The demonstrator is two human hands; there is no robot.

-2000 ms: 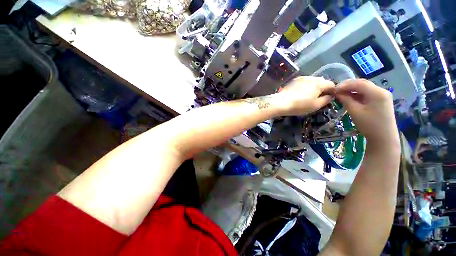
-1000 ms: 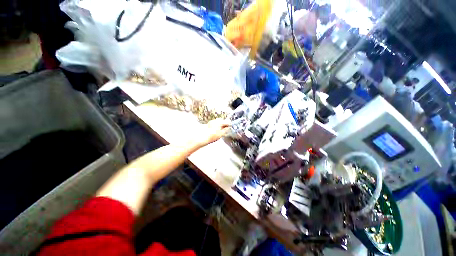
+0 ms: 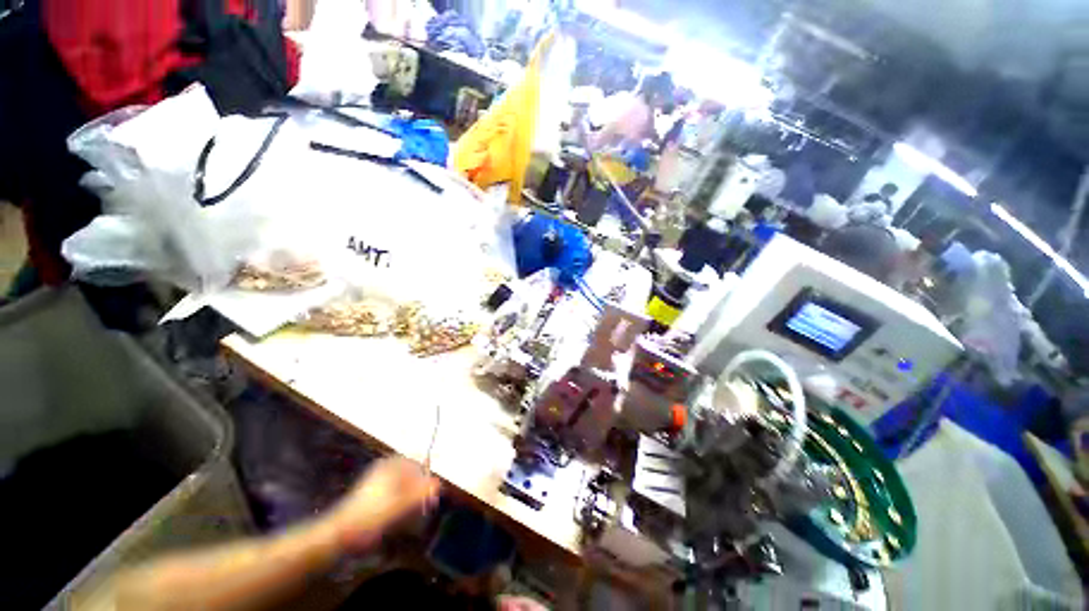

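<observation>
My left hand (image 3: pixel 397 492), blurred, is at the front edge of the pale table, closed on a thin tool (image 3: pixel 434 439) whose narrow shaft points up. What kind of tool it is I cannot tell. A small patch of skin at the bottom edge may be my right hand (image 3: pixel 521 604); its fingers are cut off. The button sewing machine head (image 3: pixel 579 400) stands right of my left hand, not touched. The dark feeding mechanism (image 3: pixel 728 466) and the green bowl feeder (image 3: pixel 890 507) with buttons are further right.
A large white plastic bag (image 3: pixel 358 215) lies behind the table (image 3: pixel 358 388), with button heaps (image 3: pixel 394 322) by it. A grey bin (image 3: pixel 203 448) is at the left. The control box (image 3: pixel 836 328) with a lit screen stands behind the bowl. A thread cone (image 3: pixel 669 298) stands behind the head.
Both hands were over the feeder; then my left hand reached beside the machine head. It has now drawn back to the table's front edge with the thin tool. The view has swung left.
</observation>
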